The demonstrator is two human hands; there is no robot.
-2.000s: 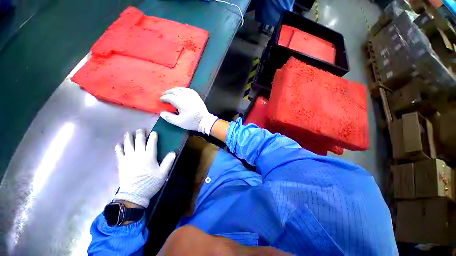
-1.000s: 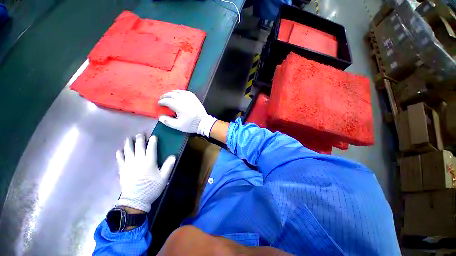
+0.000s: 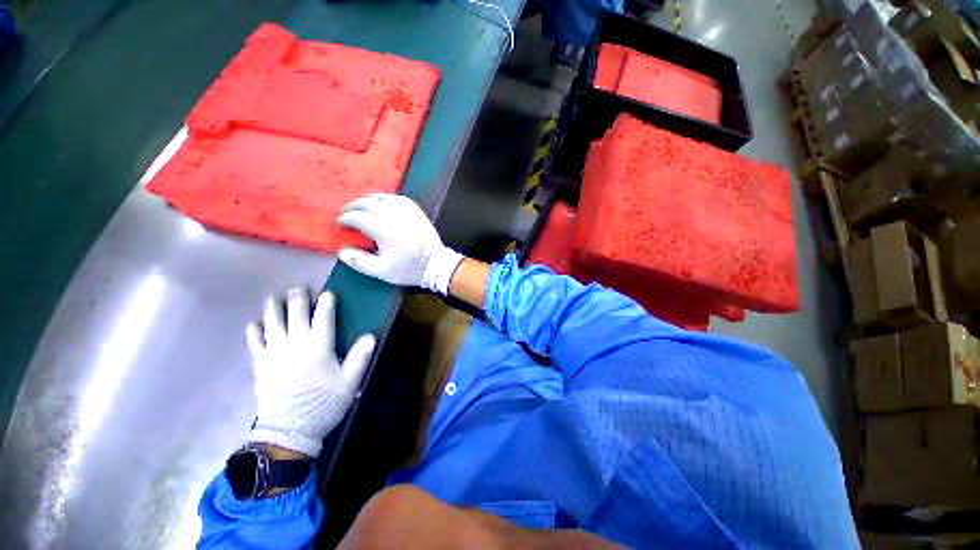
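Note:
A large red speckled foam-like sheet [image 3: 290, 193] lies on the bench, over the green surface and the steel plate's edge. A smaller red piece [image 3: 312, 111] lies on top of it. My right hand [image 3: 398, 242], in a white glove, is curled at the sheet's near right corner. Its fingers and thumb lie around the corner; whether they grip it is not clear. My left hand [image 3: 301, 371], also gloved, rests flat with fingers spread on the steel plate [image 3: 140, 365], nearer to me than the sheet, and holds nothing. A dark watch is on the left wrist.
Red foam-like blocks [image 3: 688, 215] are stacked beside the bench on the right. Behind them a black crate [image 3: 734, 91] holds more red pieces. Cardboard boxes [image 3: 908, 365] stand along the far right. A white cord [image 3: 496, 11] lies at the bench's far edge.
The view has shifted slightly. Both hands and the red sheet stay in nearly the same places.

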